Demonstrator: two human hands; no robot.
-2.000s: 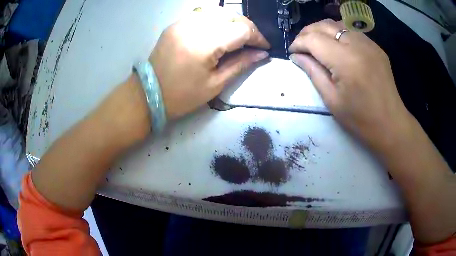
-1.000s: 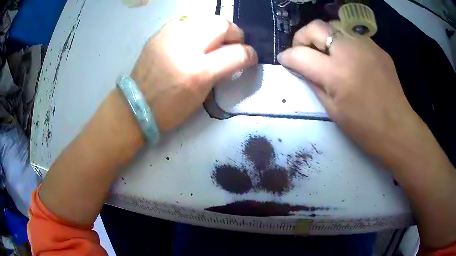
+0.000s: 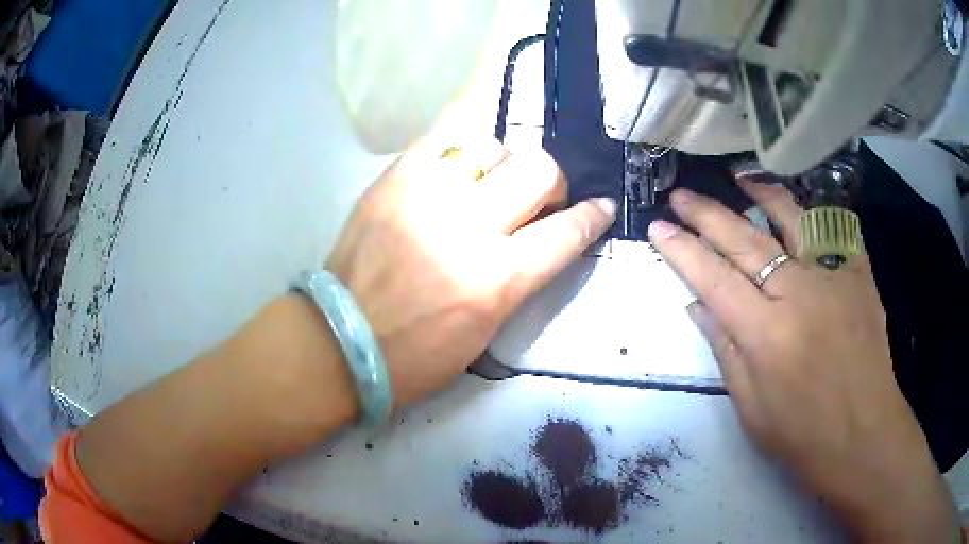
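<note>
A dark cloth piece [image 3: 580,159] lies on the machine bed and runs up past the presser foot [image 3: 646,179]. A thin pale seam line shows on it beside the foot. My left hand [image 3: 468,228] lies on the cloth left of the foot, index fingertip close to the seam line, other fingers curled. My right hand [image 3: 781,308] lies palm down right of the foot, fingers spread, fingertips on the cloth near its lower edge. Neither hand visibly grips the cloth. The needle tip cannot be made out.
The white machine head [image 3: 733,74] fills the top right. A ribbed cream-yellow knob [image 3: 829,235] sits above my right hand. A pale oval part [image 3: 409,69] is at top left. More dark cloth [image 3: 930,287] lies at the right. Dark smudges mark the white table [image 3: 244,213].
The view has tilted up, so the machine head now shows and the scene sits lower. My right fingers have spread flat on the cloth. My left index finger has extended towards the foot.
</note>
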